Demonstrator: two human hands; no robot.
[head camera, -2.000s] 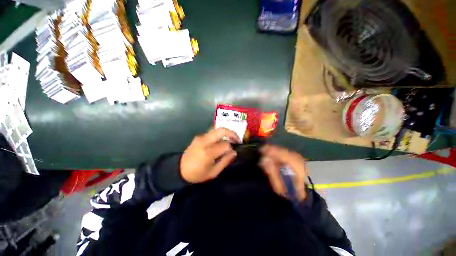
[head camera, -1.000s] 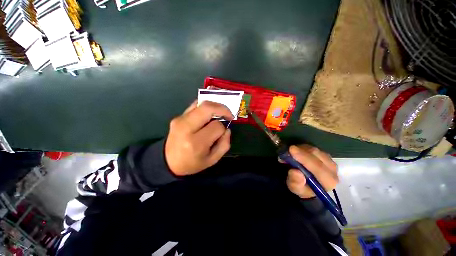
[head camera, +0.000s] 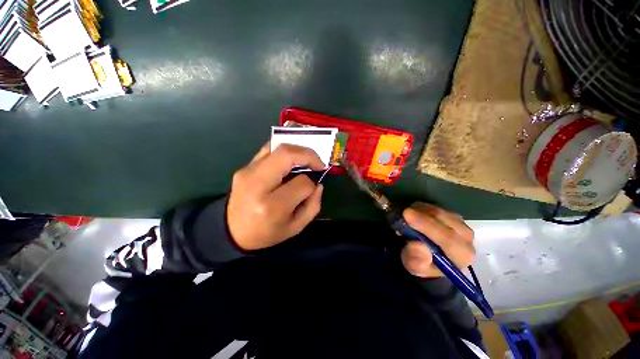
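Observation:
A red device housing (head camera: 361, 144) with an orange patch at its right end lies on the green bench mat. A white display module (head camera: 303, 138) lies over the housing's left part, its amber flex cable (head camera: 337, 152) pointing right. My left hand (head camera: 277, 196) rests at the module's lower edge, with a thin solder wire (head camera: 325, 174) at its fingertips; what the hidden fingers touch cannot be told. My right hand (head camera: 438, 242) holds the blue soldering iron (head camera: 449, 270). The iron's metal tip is at or close to the flex cable's lower right end.
Stacked modules (head camera: 74, 73) lie at the upper left. A brown cardboard mat (head camera: 484, 133) at the right bears a round reel or tub (head camera: 582, 161) with a red band and silvery bits beside it. A black fan (head camera: 603, 49) stands at the upper right.
Since two seconds ago the view has shifted closer over the housing and the iron's tip has come to the flex cable. Over the last second hands and parts have barely moved.

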